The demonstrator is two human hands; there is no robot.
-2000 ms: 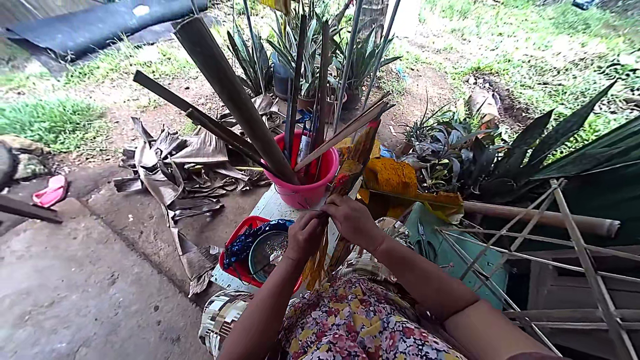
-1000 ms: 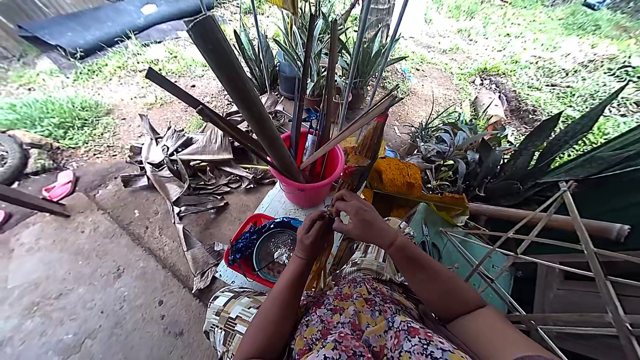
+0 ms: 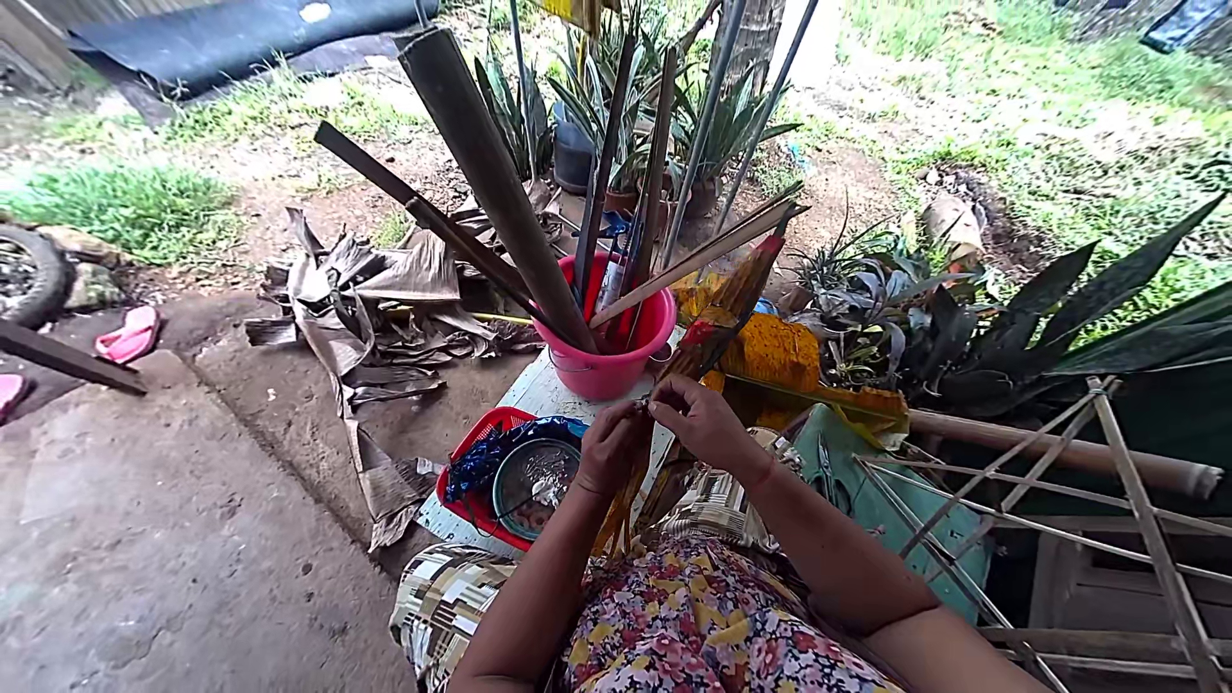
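In front of my lap, my left hand and my right hand meet at the fingertips, both closed on a bundle of dried leaf strips. The bundle is brown and yellow with red near its middle and top, and it slants up to the right. Its lower strips hang past my left hand. The exact spot between my fingertips is too small to read. Just beyond my hands stands a pink bucket with bamboo pieces and strips in it. At the left of my hands, a red basket holds blue shiny material and a round container.
The basket and bucket rest on a pale board. Dry leaves lie on the ground at the left. To the right are yellow leaf pieces, a green surface, a bamboo pole, a frame of thin sticks and potted plants.
My right hand's fingers were raised slightly away from the bundle one second ago and are now closer to my left fingertips. The bundle remains between my hands.
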